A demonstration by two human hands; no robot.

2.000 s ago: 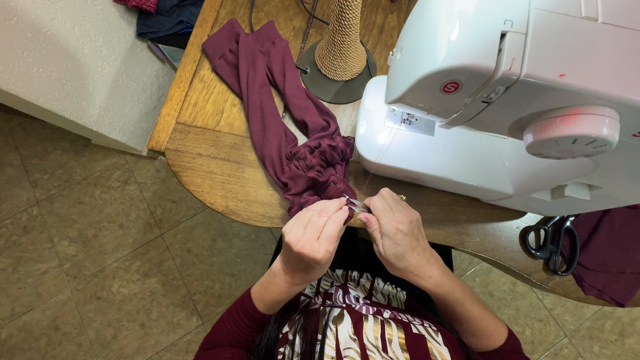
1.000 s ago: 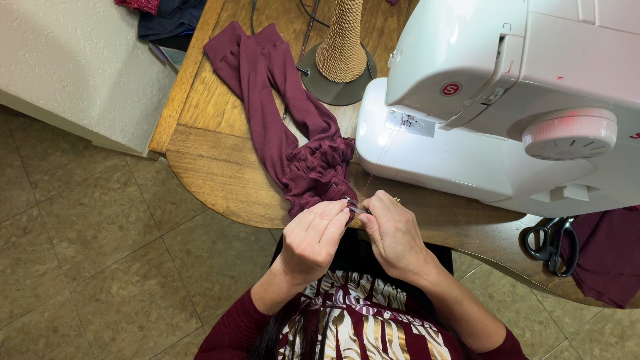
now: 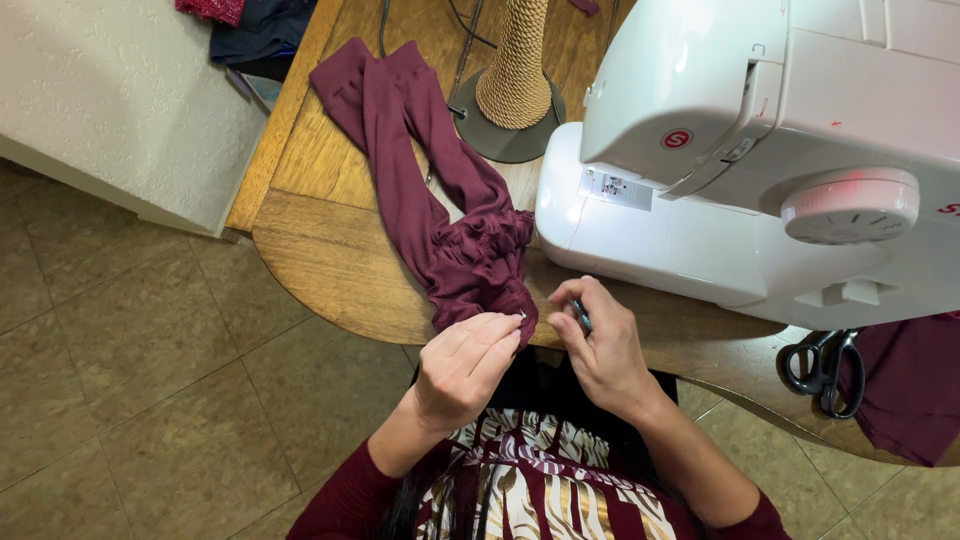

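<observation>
A maroon knit garment (image 3: 405, 172) with two long legs or sleeves and a gathered part lies on the wooden table, its near end at the table's edge. My left hand (image 3: 469, 360) pinches that near end, and a small pale or metallic tip (image 3: 523, 315) shows at the fingertips; what it belongs to is unclear. To the right, apart from the cloth, my right hand (image 3: 600, 345) holds a small blue and dark tool (image 3: 581, 315) in its curled fingers, mostly hidden. A white sewing machine (image 3: 675, 247) stands just beyond my right hand.
Black-handled scissors (image 3: 823, 371) lie at the right beside more maroon fabric (image 3: 911, 382). A rope-wrapped stand (image 3: 516, 75) on a round dark base is behind the garment. Dark and red cloths (image 3: 262, 31) are at the upper left, past the table's corner near a white textured wall (image 3: 127, 90).
My right hand has moved away to the right from the left fingertips, where the two hands were together. My left hand stays at the garment's near end.
</observation>
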